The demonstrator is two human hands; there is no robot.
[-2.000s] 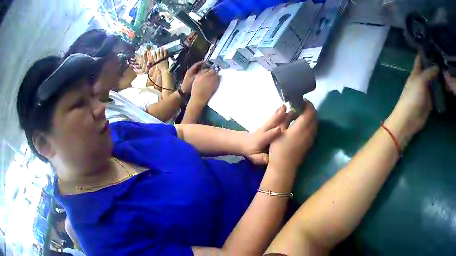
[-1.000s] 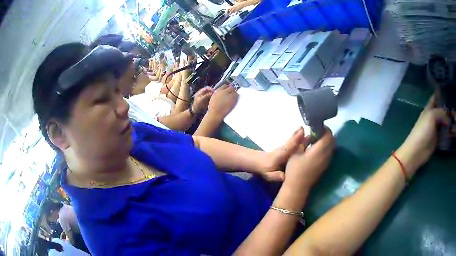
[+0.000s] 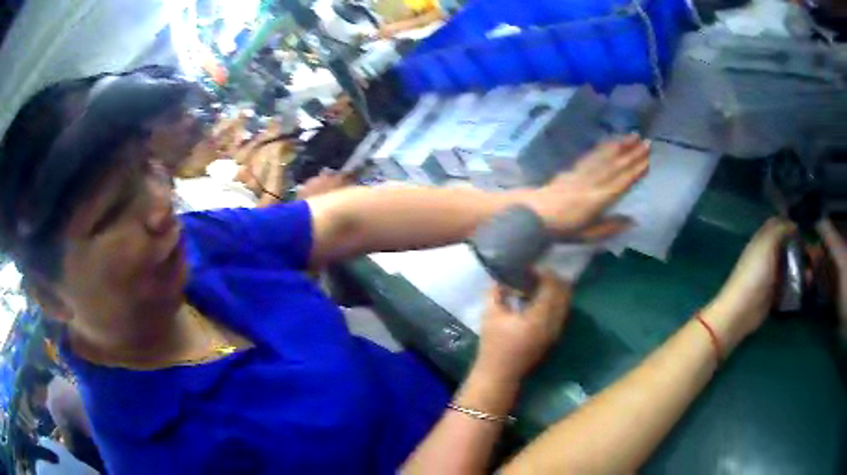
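Note:
My left hand (image 3: pixel 763 264), with a red string at the wrist, grips a dark handheld blower (image 3: pixel 791 190) at the right. Its round head points up and its glossy handle points down over the green mat (image 3: pixel 734 399). My right hand (image 3: pixel 835 264) is cut off by the right edge. Its fingers close on the dark blower handles from the other side. Blur hides how many units are between my hands.
At left, a coworker in a blue shirt (image 3: pixel 279 371) holds a grey blower (image 3: pixel 511 243) and reaches one open hand across white sheets (image 3: pixel 673 199). Retail boxes (image 3: pixel 520 130) stand before a blue bin (image 3: pixel 557 46). Stacked flat cartons (image 3: pixel 766 93) are at the back right.
The coworker's other hand has left the grey blower and stretched out over the sheets. My right hand has come into clearer view beside the dark blower. The camera view has shifted.

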